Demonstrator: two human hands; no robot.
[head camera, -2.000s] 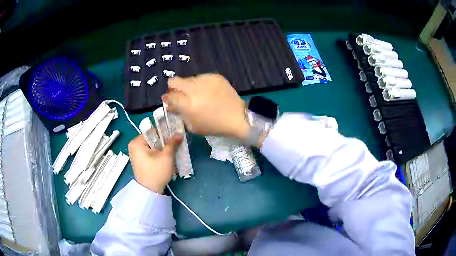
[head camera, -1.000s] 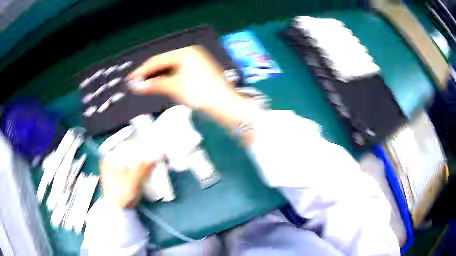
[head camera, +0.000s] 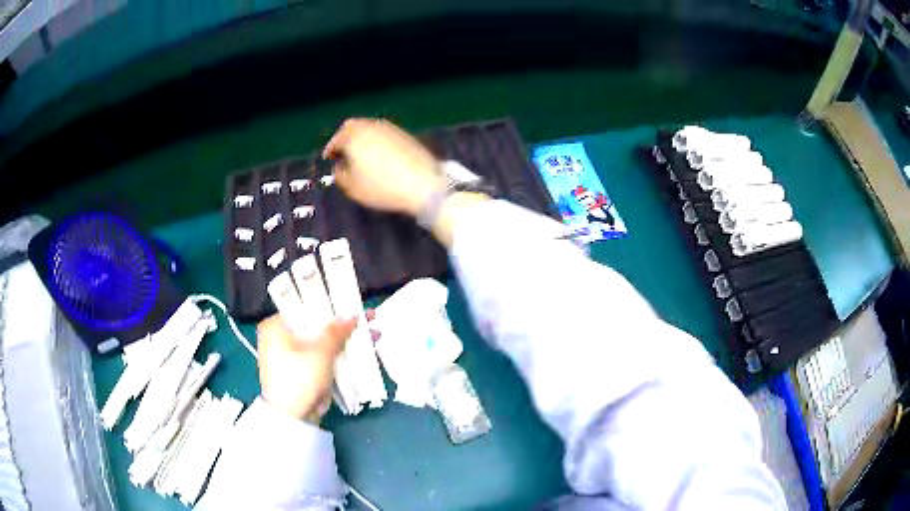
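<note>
My left hand (head camera: 297, 367) holds several white tube housings (head camera: 344, 284) fanned side by side, upper ends pointing at the black parts tray (head camera: 399, 255). My right hand (head camera: 384, 168) is over that tray, its fingertips at a small white end piece (head camera: 327, 181) in the top row; whether they grip it is blurred. Other end pieces (head camera: 271, 187) sit in spaced rows on the tray's left part. More loose housings (head camera: 165, 389) lie piled at left.
A crumpled white cloth (head camera: 414, 334) and a translucent white bottle (head camera: 461, 404) lie mid-mat. A blue fan (head camera: 103, 267) stands left, with a white cord. A blue packet (head camera: 579, 190) lies behind right. The finished-work tray (head camera: 783, 304) holds white tubes at right, near a blue-rimmed tote (head camera: 798, 439).
My right hand has moved from the held housings' ends to the tray's top row. My left hand still holds the housings. The camera view has shifted.
</note>
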